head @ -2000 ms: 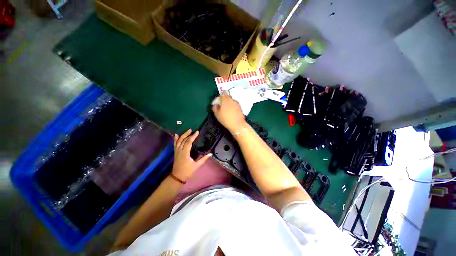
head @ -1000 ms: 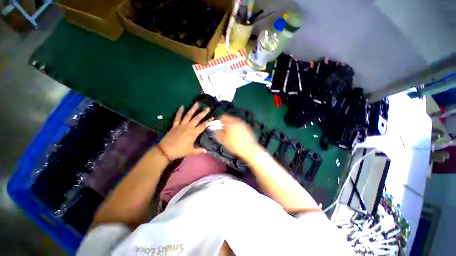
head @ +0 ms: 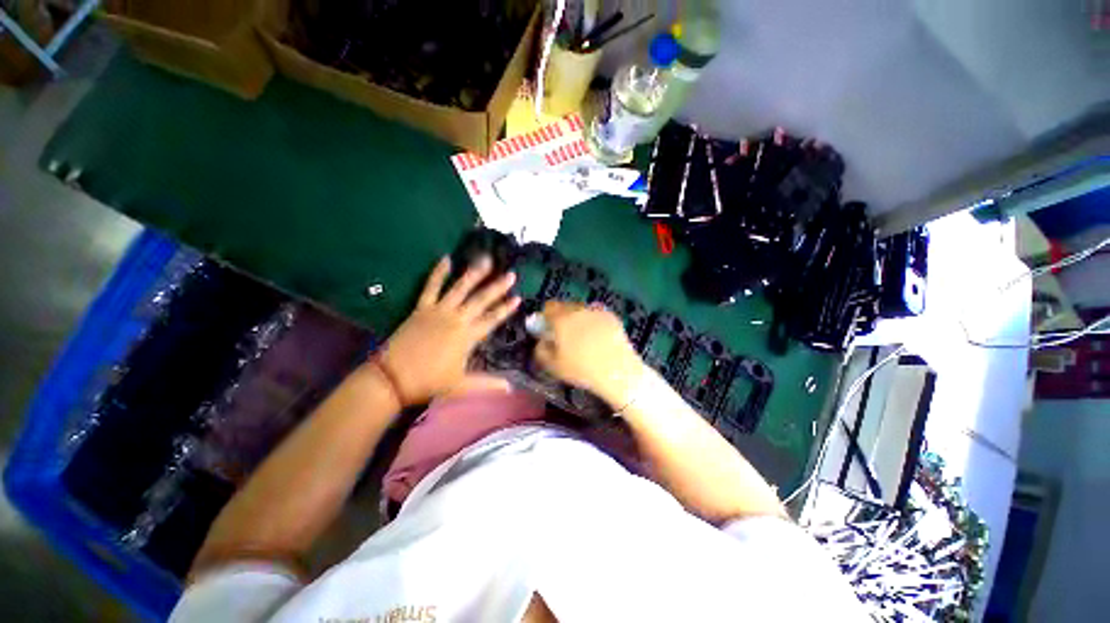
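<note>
Black plastic housings point(head: 730, 389) lie side by side in a row on the green mat point(head: 244, 195), running from under my hands toward the right. My left hand point(head: 444, 335) lies spread over the left end of the row, fingers apart, on a black housing. My right hand point(head: 582, 347) is bent over the housings just right of it, holding a small white piece point(head: 536, 324) at its fingertips. What the fingertips touch underneath is partly hidden and blurred.
A blue crate point(head: 61, 487) with bagged black parts is at lower left. Cardboard boxes point(head: 377, 104), a label sheet point(head: 485, 183), a bottle point(head: 631, 116) and heaped black parts point(head: 779, 243) are at the back. A wire pile point(head: 907, 548) is at lower right.
My right hand has moved from the label sheet and tissue down onto the housings, with a white piece at its fingertips. My left hand has moved from the housing's near edge to lie over it.
</note>
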